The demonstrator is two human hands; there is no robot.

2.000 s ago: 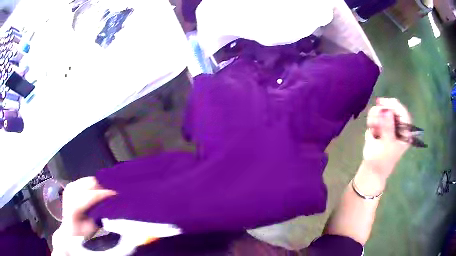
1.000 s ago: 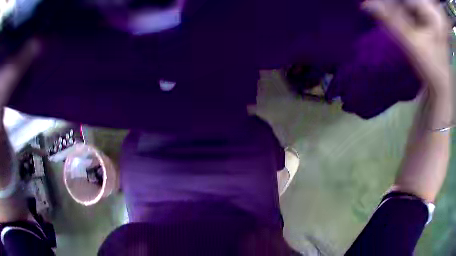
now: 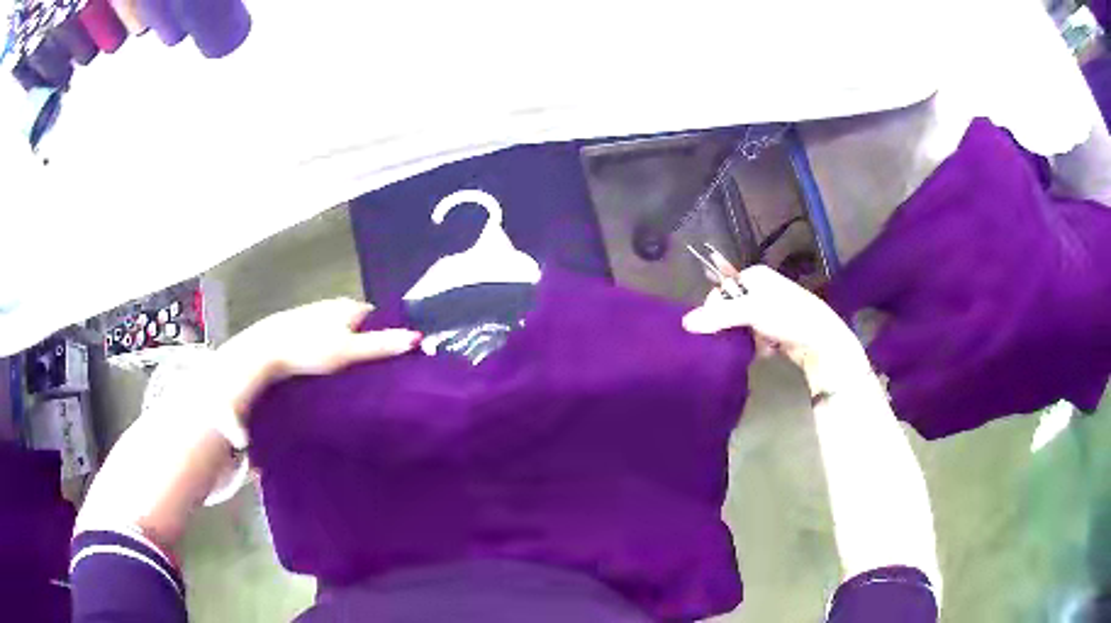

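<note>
A purple garment (image 3: 512, 450) is spread in front of me over my lap. My left hand (image 3: 305, 347) holds its upper left edge. My right hand (image 3: 761, 310) is at its upper right corner, with small silver thread snips (image 3: 713, 265) held in the fingers, points up and left; the thumb lies by the cloth. A white hanger shape (image 3: 469, 262) and a dark patch with pale curved stripes show above the garment's upper edge. Whether they are real items or a print on the dark blue panel (image 3: 390, 225) behind cannot be told.
A white-covered table (image 3: 512, 73) spans the top, with thread cones (image 3: 104, 24) at its left end. Another purple garment (image 3: 975, 292) hangs at the right. Boxed small spools (image 3: 152, 326) stand under the table at left. A blue-edged frame (image 3: 810, 201) stands under the table.
The garment was raised close to the camera one second ago; now it is lowered and held out by both hands. The white table and hanger shape have come into view above it.
</note>
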